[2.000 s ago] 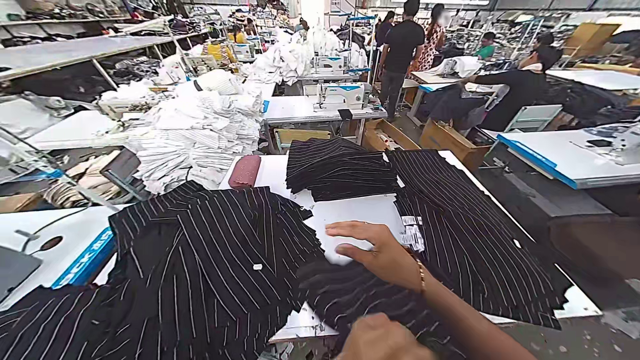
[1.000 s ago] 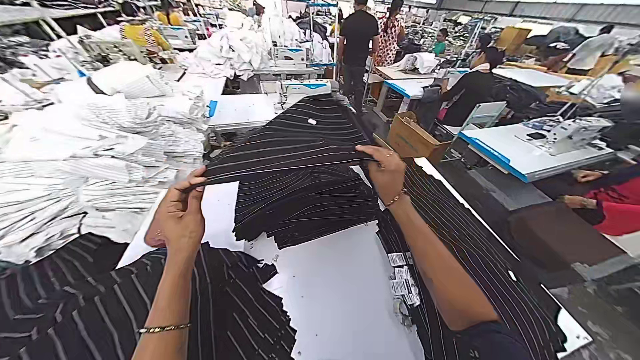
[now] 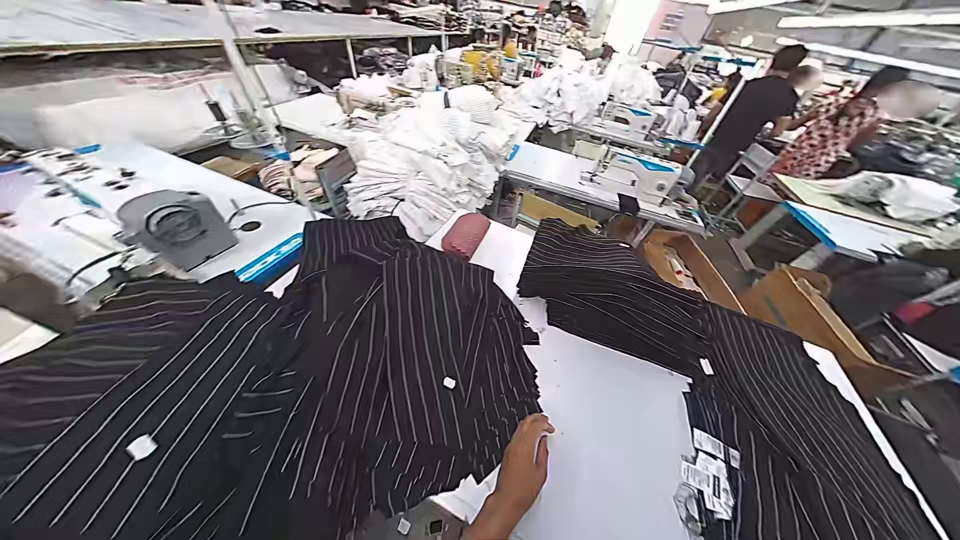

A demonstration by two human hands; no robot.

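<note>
My left hand [image 3: 523,461] is low in the middle, at the right edge of a pile of black striped fabric pieces [image 3: 435,337]. Its fingers are bent beside the cloth edge; whether they grip a layer is unclear. My right hand is out of view. Across the white tabletop [image 3: 600,420] lies a stack of black striped pieces [image 3: 607,292], with more striped fabric [image 3: 795,405] on the right. White labels with writing [image 3: 709,476] rest by its inner edge. Small white stickers [image 3: 449,382] lie on the left pile.
A reddish roll [image 3: 466,235] sits at the table's far edge. Behind are white garment pieces [image 3: 435,157] and a sewing machine [image 3: 641,172]. Cardboard boxes [image 3: 817,322] stand right of the table. Another machine table [image 3: 142,172] is at left. Two people [image 3: 757,112] stand at the back right.
Both hands held a striped piece over the far stack a second ago. My left hand is now by the left pile, and my right hand has left the view. The view has swung left.
</note>
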